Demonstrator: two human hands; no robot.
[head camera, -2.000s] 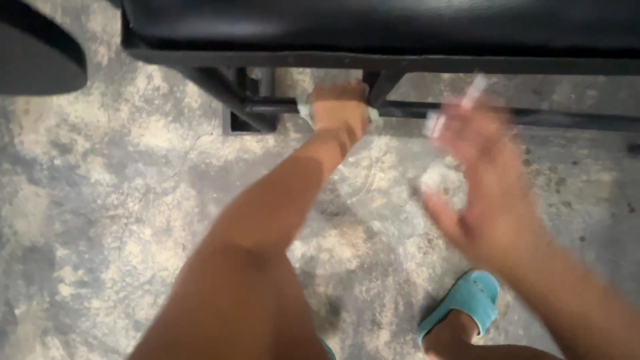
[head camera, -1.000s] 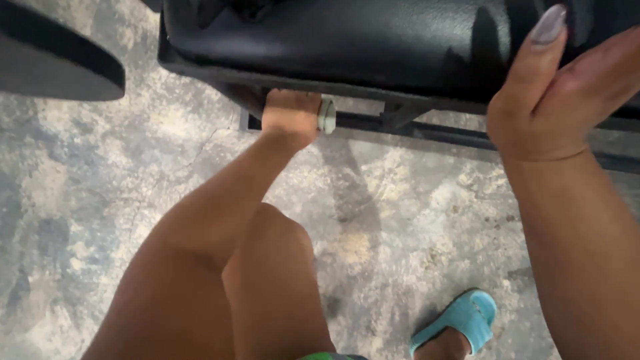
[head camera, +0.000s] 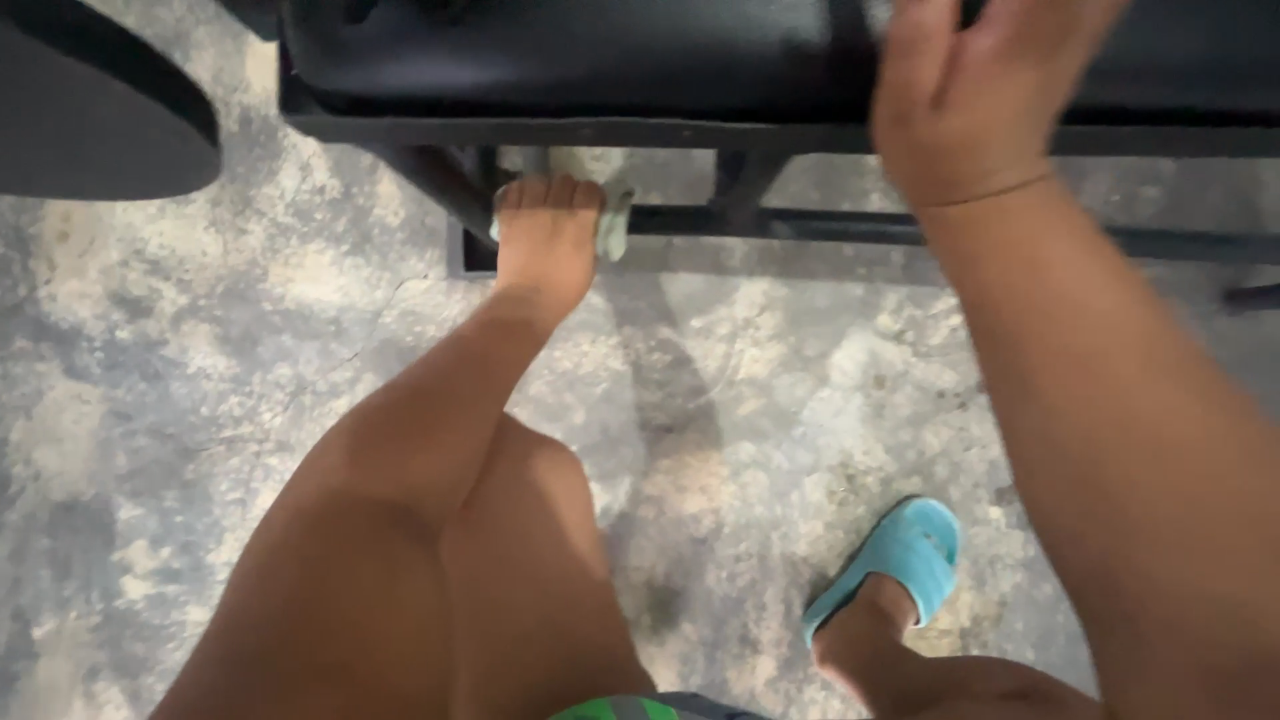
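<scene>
My left hand (head camera: 548, 235) is closed around a pale cloth (head camera: 613, 226), pressing it to the dark lower bar (head camera: 820, 224) of a padded bench near its left leg. Above it runs the bench's frame edge, under the glossy black padded seat (head camera: 600, 60). My right hand (head camera: 975, 100) lies over the seat's front edge at the upper right, its fingertips cut off by the top of the view. Nothing shows in it, though whether it rests on the padding cannot be told.
A dark rounded seat or panel (head camera: 100, 120) stands at the upper left. Below is a mottled concrete floor (head camera: 300, 300). A foot in a turquoise slide sandal (head camera: 915, 555) is at the lower right, and a bent leg (head camera: 540, 560) is beside my left arm.
My right hand has moved from in front of the bench to over the seat. My left hand stays at the lower bar with the cloth, shifted left along it since the earliest frame.
</scene>
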